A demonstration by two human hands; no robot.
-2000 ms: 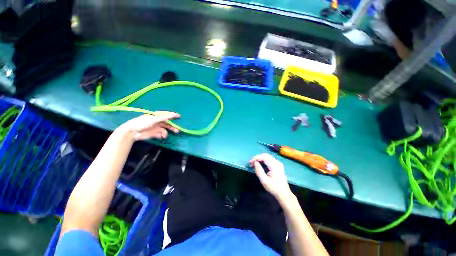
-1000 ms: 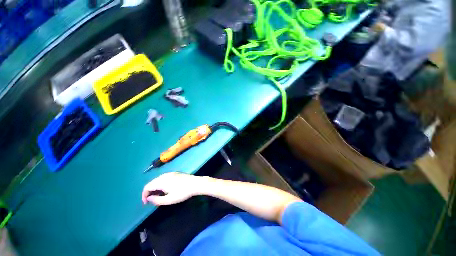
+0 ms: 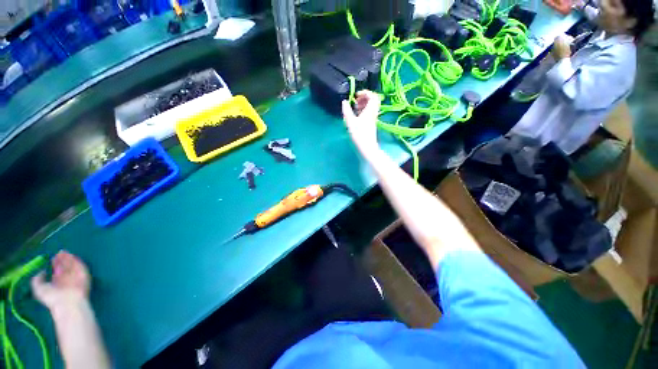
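Observation:
My right hand (image 3: 362, 115) reaches to the near side of the stacked black housings (image 3: 339, 72), where a green cable (image 3: 404, 68) hangs; its fingers are curled, and I cannot tell whether they grip anything. My left hand (image 3: 66, 279) is low at the far left, palm up with fingers apart, just right of another green cable (image 3: 14, 306) that the picture's edge cuts off. The orange screwdriver (image 3: 290, 205) lies on the green bench (image 3: 195, 267) between my hands, bit pointing left.
Blue (image 3: 131, 181), yellow (image 3: 221, 130) and white (image 3: 173, 101) trays with dark contents stand behind the screwdriver. Two small grey-black clusters (image 3: 250, 173) lie beside them. A metal post (image 3: 287, 47) rises behind. Cartons (image 3: 462, 202) with black bagged parts (image 3: 541, 198) and a person (image 3: 577, 86) are at right.
The view has swung right since the first frame. My right hand has moved from the bench's front edge up to the housings. My left hand, out of view one second ago, shows again at left.

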